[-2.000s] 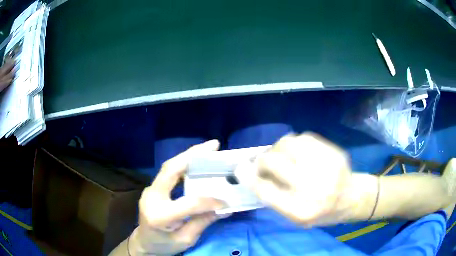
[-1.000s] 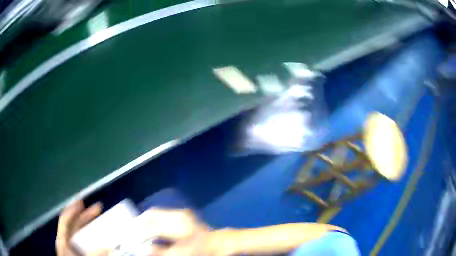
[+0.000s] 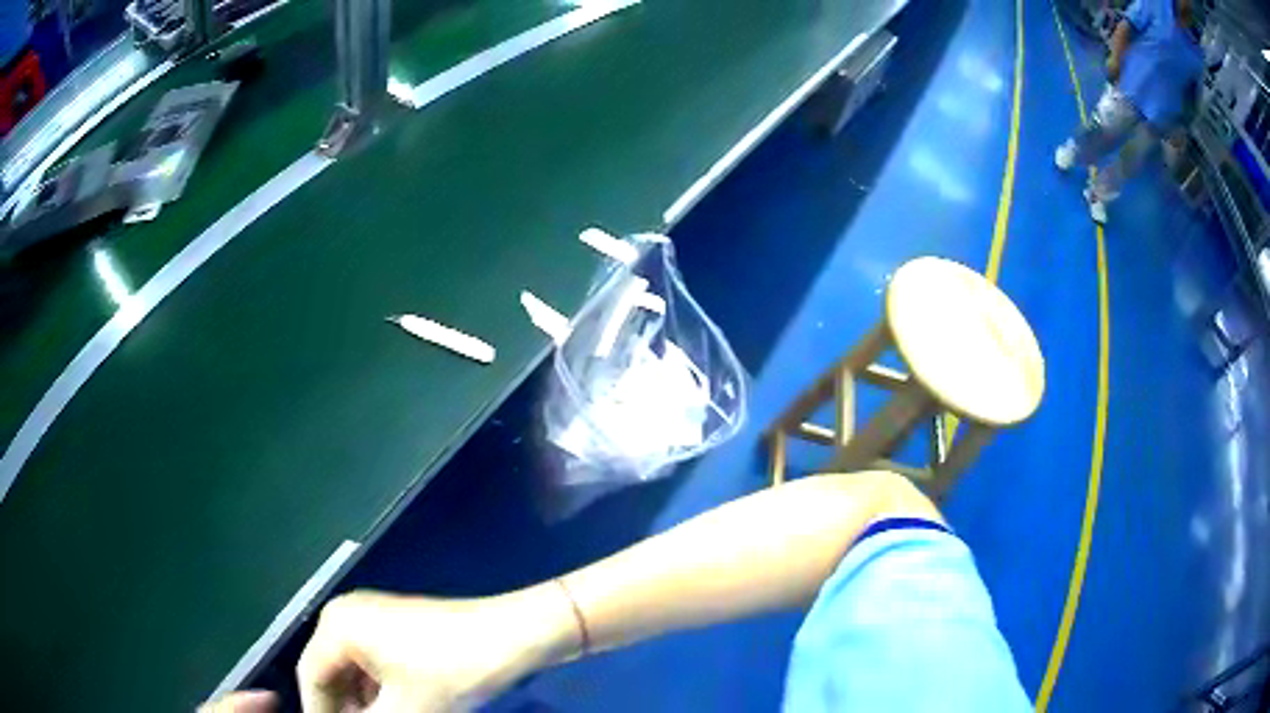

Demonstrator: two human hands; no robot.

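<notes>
My right hand [image 3: 404, 652] is at the lower left, beside the bench edge, with its fingers curled. Its lower part is cut off by the picture's edge, and whether it holds anything is hidden. Only a fingertip or knuckle of my left hand [image 3: 241, 702] shows at the bottom edge. The white box is not visible. A clear plastic bag [image 3: 641, 397] with white pieces in it hangs at the bench edge. A thin white pen or craft knife [image 3: 446, 339] lies on the green bench [image 3: 265, 418].
A round wooden stool [image 3: 965, 341] stands on the blue floor right of the bag. A person in light blue [image 3: 1156, 63] is at the upper right, near yellow lane lines. A metal post [image 3: 362, 63] stands at the bench's far side, with printed flat pieces [image 3: 174, 139] beyond.
The view has swung to the right, bringing the stool, aisle and person into sight. The white box and most of my left hand have dropped out of view.
</notes>
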